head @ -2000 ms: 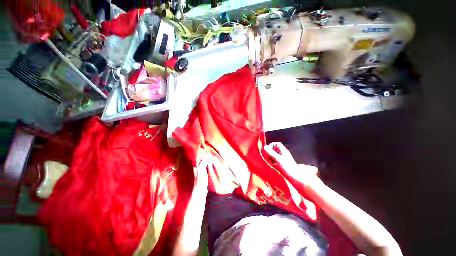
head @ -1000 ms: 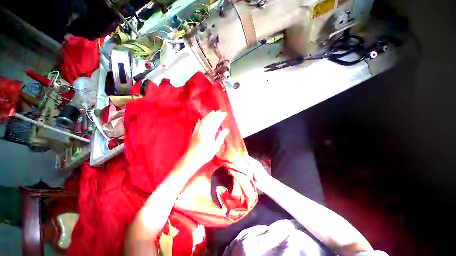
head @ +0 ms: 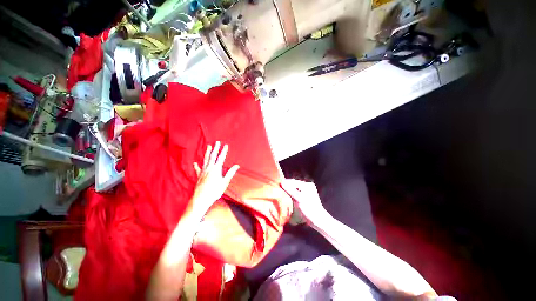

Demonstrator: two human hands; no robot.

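Observation:
A red garment piece lies over the left part of the white table and hangs down toward my lap, with its upper corner at the presser foot and needle. My left hand lies on the cloth with its fingers spread, palm down. My right hand has its fingertips closed on the cloth's right edge near the table's front edge. The needle tip is too small to make out. The sewing machine is cream-white.
Black-handled scissors and a dark slim pointed tool lie right of the needle. A pale storage tray, a white-grey ring and thread spools are at left. A wooden chair stands at lower left.
The cloth has been turned and spread over the table's left part and the tray. My left hand has moved from the lower cloth onto its top, then slightly left. The view has shifted.

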